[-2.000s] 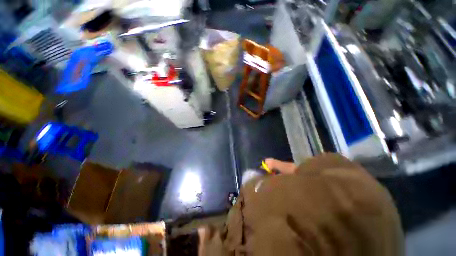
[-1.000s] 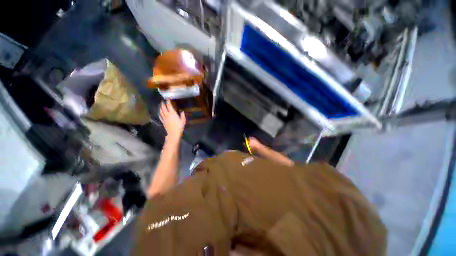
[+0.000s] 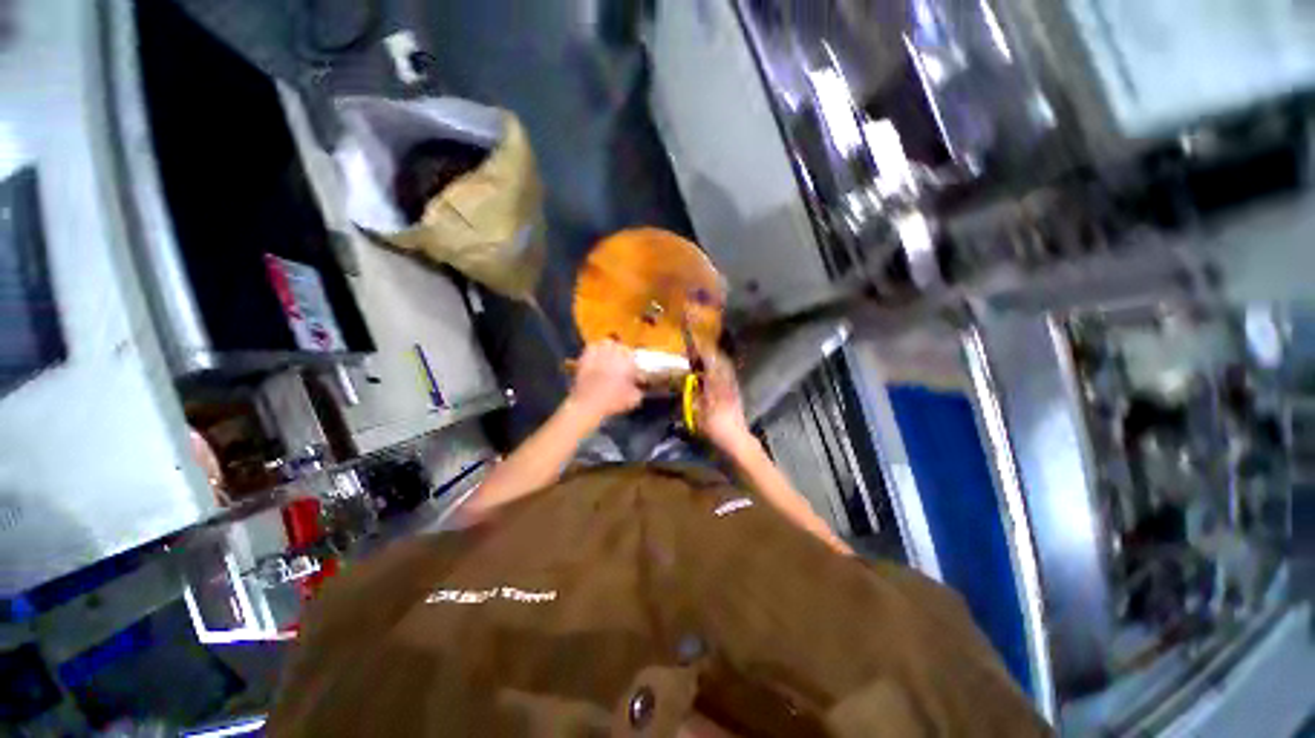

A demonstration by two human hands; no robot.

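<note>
The wooden stool (image 3: 646,289) with a round orange-brown seat stands right in front of me. My left hand (image 3: 609,381) is at the near left edge of the seat, its fingers on or beside a white item (image 3: 662,362), perhaps paper; the grasp is blurred. My right hand (image 3: 717,402) is at the near right edge of the seat. It holds a small hand tool with a yellow handle (image 3: 691,404); a dark slim end seems to point up over the seat. The stool's legs are mostly hidden.
An open tan woven sack (image 3: 493,211) stands on the floor ahead to the left. A white machine with a dark panel (image 3: 238,188) is at the left. A machine guard with a blue-tinted panel (image 3: 955,505) is at the right. Metal tooling (image 3: 880,130) lies ahead to the right.
The view has turned and the stool is now more central and seen from above. My left hand has come closer to my right hand. Both are now at the seat's near edge.
</note>
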